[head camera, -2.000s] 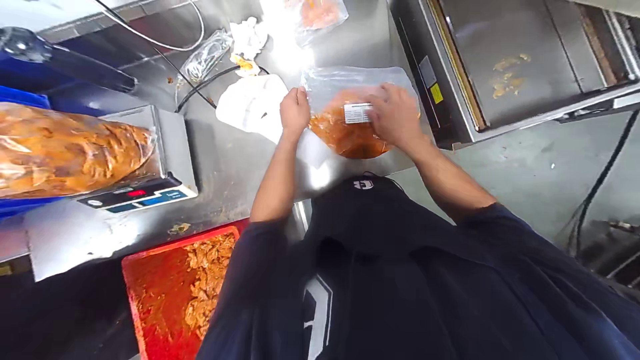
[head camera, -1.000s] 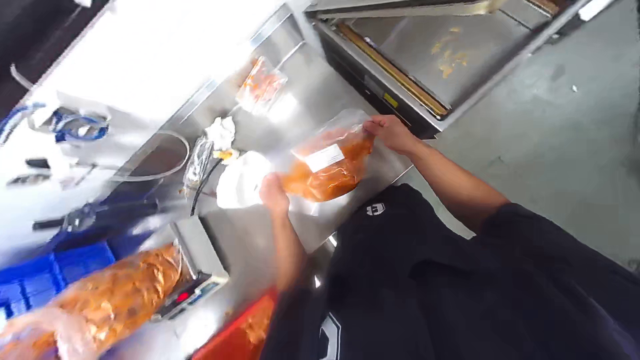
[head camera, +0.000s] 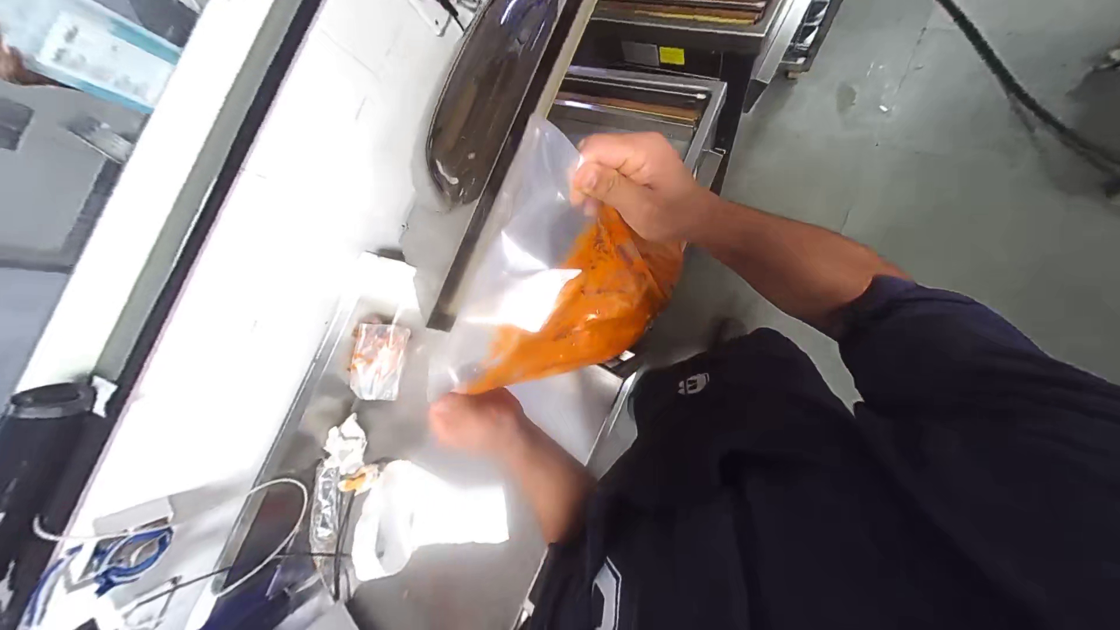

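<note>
A clear plastic bag of orange marinated food (head camera: 586,306) hangs between my two hands, its contents slumped on the side nearer my body. My right hand (head camera: 634,184) grips the upper right corner of the bag. At the lower left corner, my left hand (head camera: 477,420) is closed on the plastic, slightly blurred. The bag's upper part is empty film with bright glare on it. Behind the bag's top is the metal edge of a machine with a dark domed lid (head camera: 490,96).
On the steel counter (head camera: 455,569) lie a small clear packet with orange bits (head camera: 378,360), crumpled white paper (head camera: 347,444) and a white roll (head camera: 385,525). Cables run at the lower left. A steel machine chamber (head camera: 647,96) stands beyond my right hand; a dark hose (head camera: 997,79) crosses the floor.
The bag, flat on the counter two seconds ago, is now lifted and held by its corners beside the machine. The view has turned strongly, and the scale and red tray are out of it.
</note>
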